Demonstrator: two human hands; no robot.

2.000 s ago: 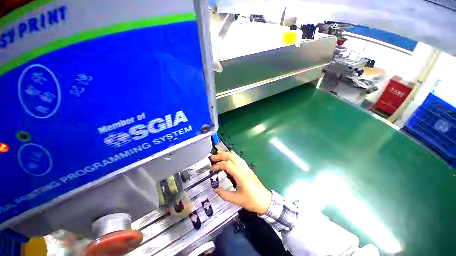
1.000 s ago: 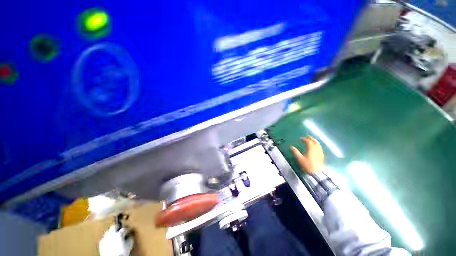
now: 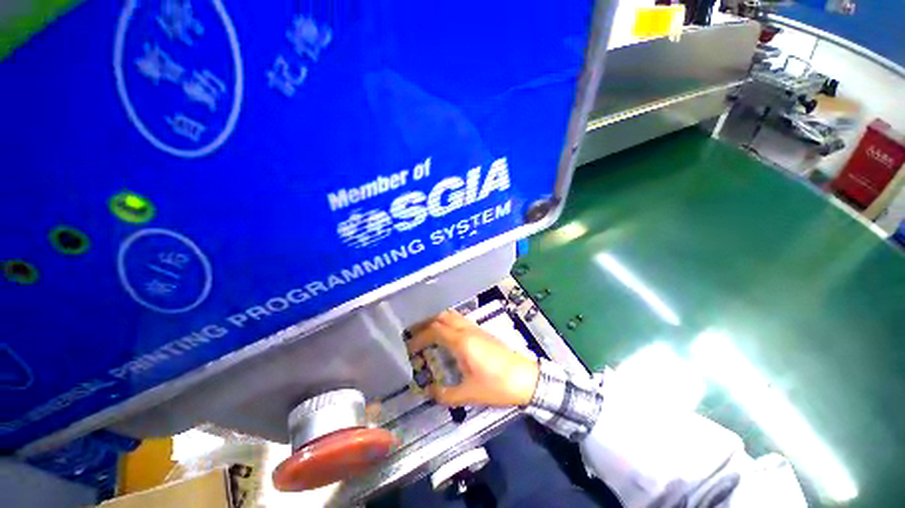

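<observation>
My bare right hand [image 3: 478,363] is over the slotted silver table [image 3: 412,429], under the edge of the blue machine. Its fingers are curled around a small dark part [image 3: 423,378] near the fingertips; a firm grip cannot be made out. Another small black part [image 3: 457,414] lies on the table just below the hand. The fixture is mostly hidden by the machine head and the hand. A whitish blurred shape below the red knob may be my gloved left hand, but it is unclear.
The blue control panel [image 3: 327,129] fills the upper left. The red knob [image 3: 334,458] hangs below it. Several small dark parts lie along the near edge of the green belt [image 3: 635,248]. Cardboard [image 3: 193,493] is at lower left; a silver adjustment knob [image 3: 460,467] is at the table front.
My right hand has moved left from over the green belt to the slotted table. The white-gloved left hand, seen over the cardboard a second ago, no longer shows clearly. The view has shifted.
</observation>
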